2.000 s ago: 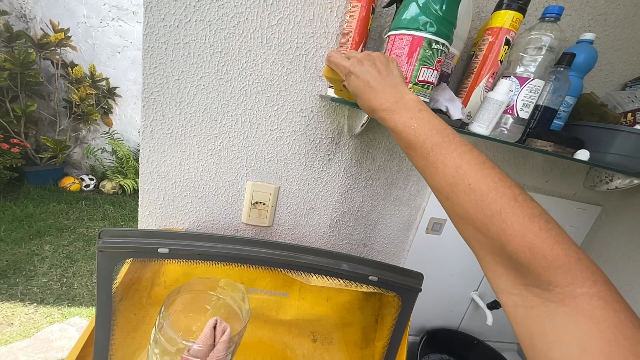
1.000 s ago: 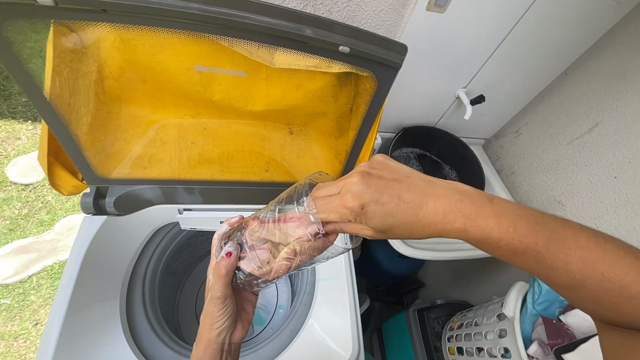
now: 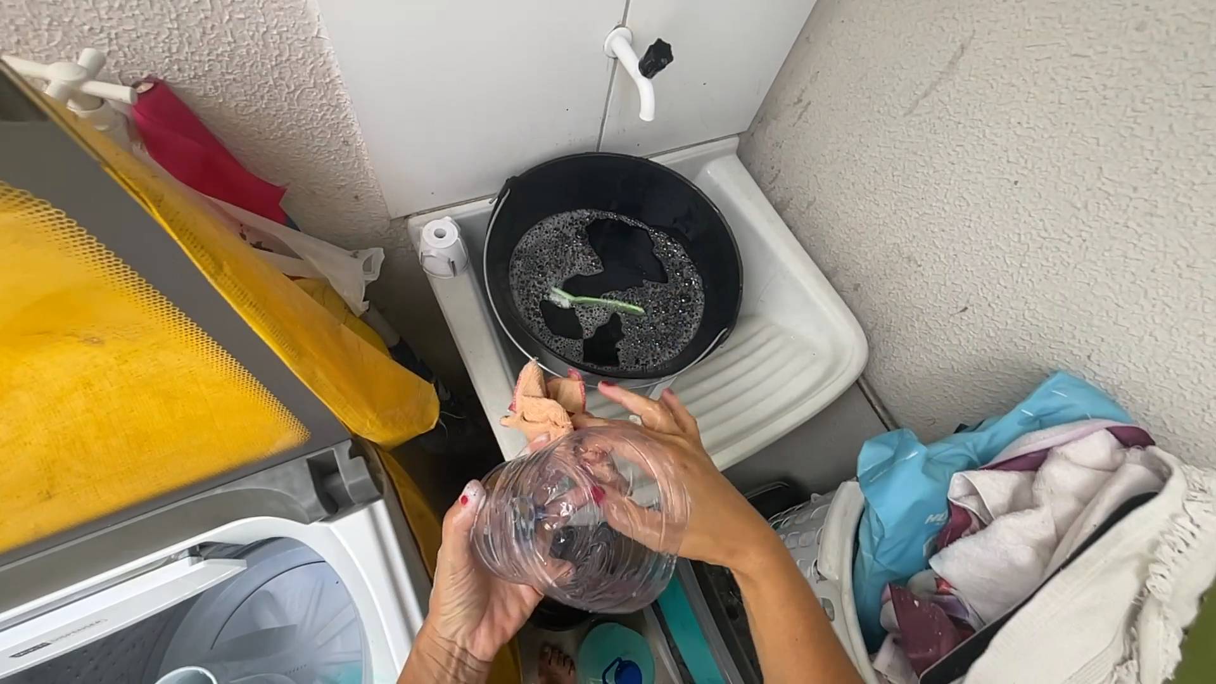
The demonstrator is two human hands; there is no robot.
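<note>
My left hand (image 3: 480, 570) grips the lower left side of a clear plastic container (image 3: 584, 532), which looks like a cut bottle with ridged walls. My right hand (image 3: 684, 484) is at its right side, fingers spread, partly seen through the plastic; whether it bears on the wall or the cloth is unclear. A peach-coloured cloth (image 3: 543, 404) sits just beyond the container, by the fingertips of both hands. Past it, a black bucket (image 3: 617, 185) of sudsy water stands in a white laundry sink (image 3: 807, 332), with a green-handled brush (image 3: 608, 304) floating in the suds.
A white tap (image 3: 632, 71) juts from the wall above the bucket. At left stands an open top-loading washing machine (image 3: 370, 551) with a yellow cover (image 3: 142, 361). A laundry basket (image 3: 841, 560) full of cloths is at right. A white plastic fitting (image 3: 443, 247) rests on the sink's corner.
The container and both hands have moved from over the washing machine to the front of the sink. The cloth, inside the container one second ago, is now outside it. The view has swung right.
</note>
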